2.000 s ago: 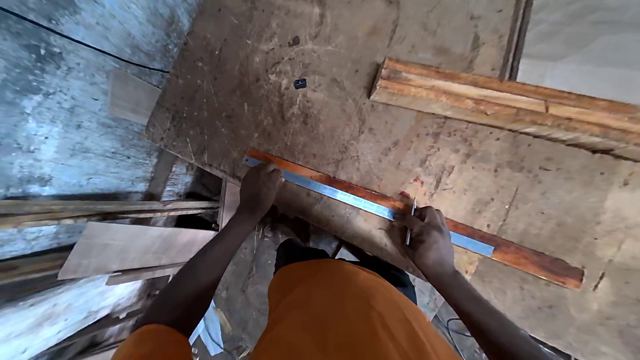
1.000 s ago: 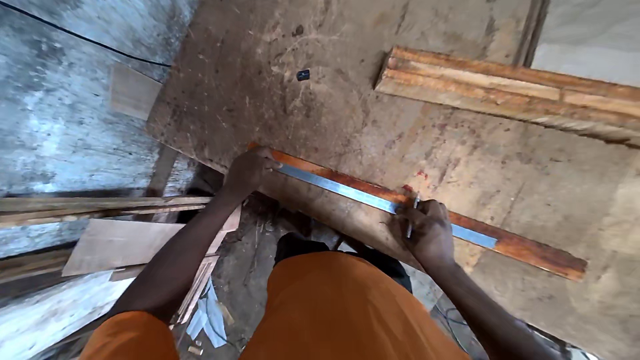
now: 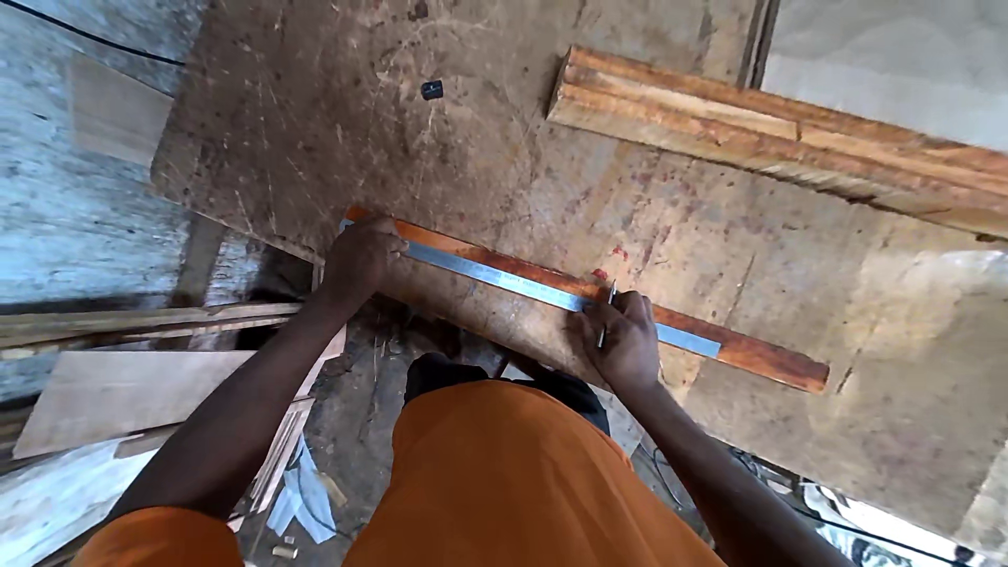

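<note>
A reddish-brown wooden strip (image 3: 768, 358) lies slantwise along the near edge of the worktable. On it rests a steel ruler (image 3: 504, 278), its right end short of the strip's right end. My left hand (image 3: 364, 256) grips the ruler and strip near their left ends, fingers over the top. My right hand (image 3: 626, 335) holds a thin pen-like marking tool (image 3: 613, 293), nearly upright, at the ruler right of its middle. The tool's lower part passes behind the fingers, and its exact kind cannot be told.
The worn plywood tabletop (image 3: 472, 157) carries a thick stack of wooden boards (image 3: 709, 118) at the upper right and a small black object (image 3: 432, 90). A pale sheet (image 3: 890, 63) lies beyond. Plywood offcuts (image 3: 134, 394) and long boards (image 3: 142, 324) stand at the left.
</note>
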